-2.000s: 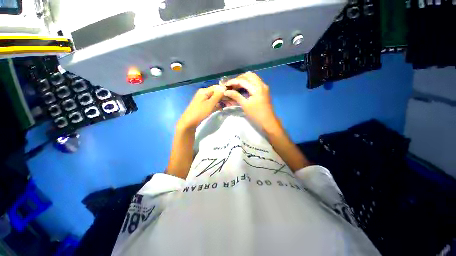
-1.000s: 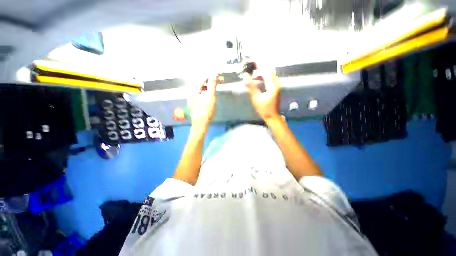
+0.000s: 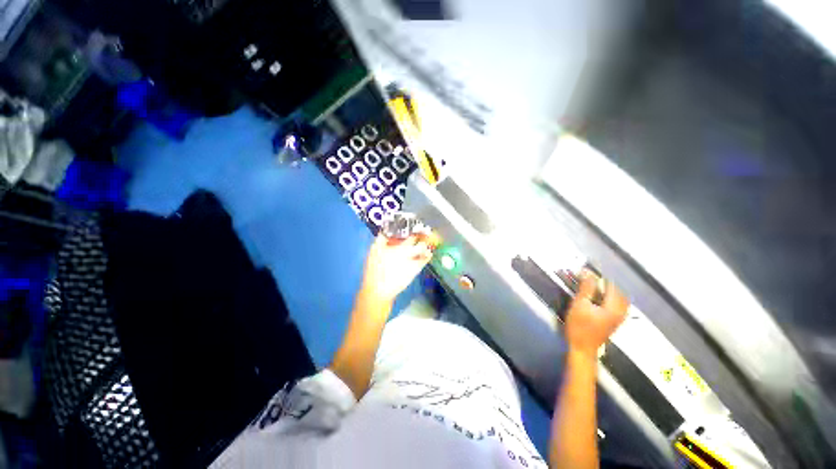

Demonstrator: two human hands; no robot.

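Note:
My left hand is at the near corner of the parts tray, beside the left end of the machine panel. Its fingers are around a silvery ring-shaped workpiece. The tray holds rows of white rings in dark pockets. My right hand is over the machine ledge near its middle, fingers bent. A small dark thing shows at its fingertips; blur and glare hide whether it is gripped.
The grey front panel runs diagonally, with a green-lit button and an orange one. Yellow-and-black bars stand at the opening's sides. The white hood is at right. Dark tray stacks are at lower left over blue floor.
The view has turned towards the left tray. My left hand has moved from the machine opening to the tray's near corner. My right hand remains at the machine ledge.

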